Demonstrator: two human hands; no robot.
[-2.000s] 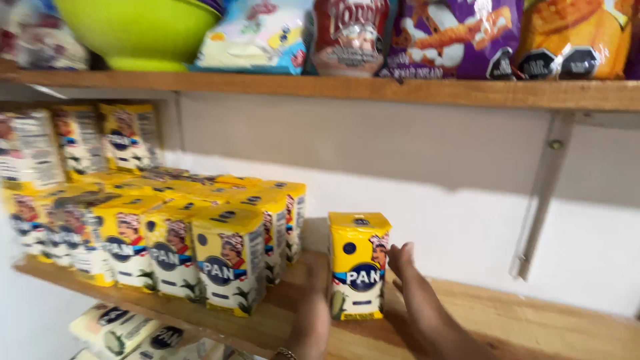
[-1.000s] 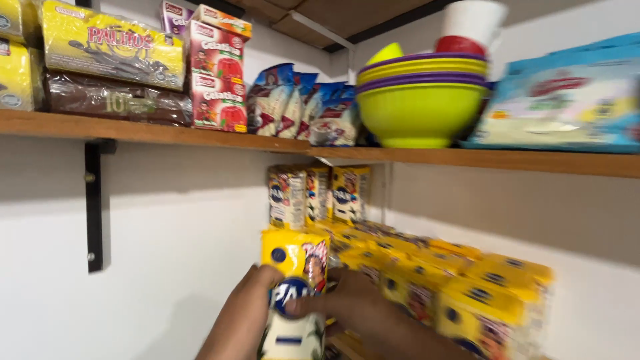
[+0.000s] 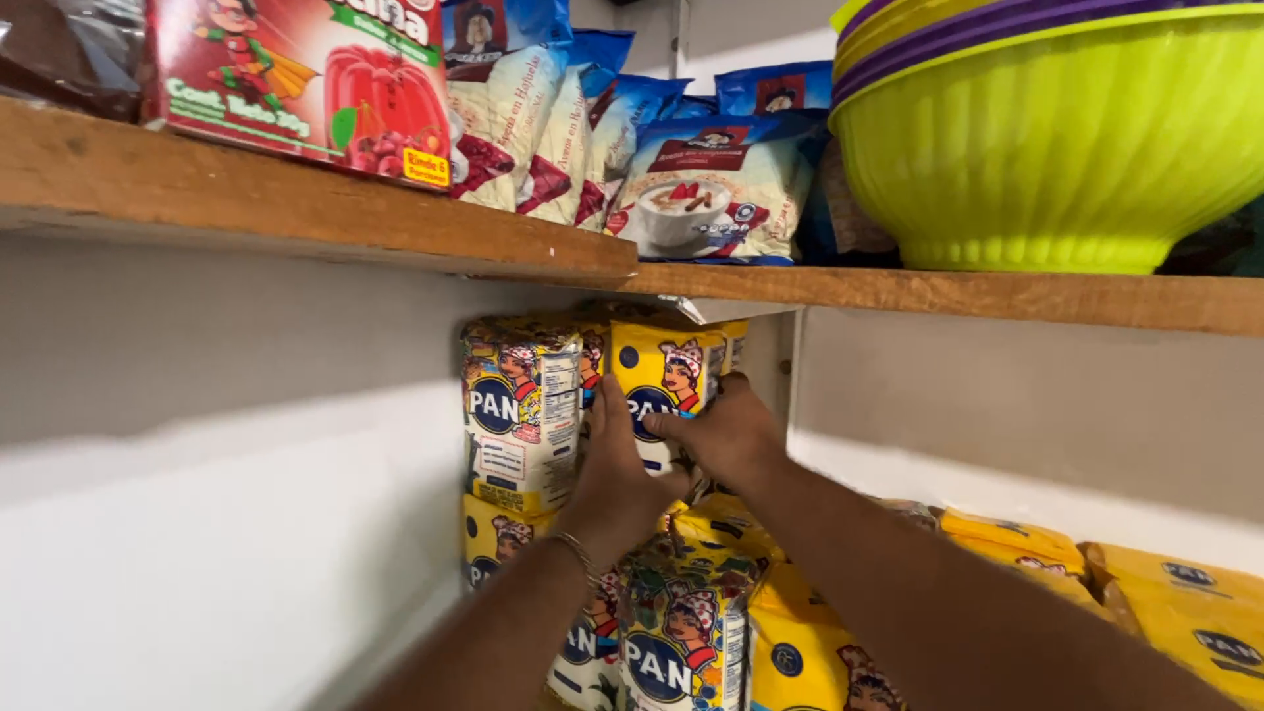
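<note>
A yellow P.A.N. corn flour pack (image 3: 657, 360) stands upright on the upper layer of packs in the corner, between my two hands. My left hand (image 3: 617, 474) lies along its left side and lower front. My right hand (image 3: 731, 430) grips its right side, thumb across the front. Just left stands another P.A.N. pack (image 3: 521, 415), on top of a lower pack (image 3: 489, 543). Below my wrists are more packs, among them a multicoloured one (image 3: 681, 632) and a yellow one (image 3: 800, 632). The held pack's base is hidden by my hands.
Close above the packs runs a wooden shelf (image 3: 948, 296) holding a red gelatin box (image 3: 296, 89), oat flake bags (image 3: 706, 188) and stacked bowls with a lime-green one (image 3: 1047, 148) outermost. White walls meet behind the corner stack. More yellow packs (image 3: 1185, 612) extend to the right.
The view has swung left and closer to the corner. The pack between my hands stood on the lower shelf, was lifted in both hands, and is now among the upper packs in the corner.
</note>
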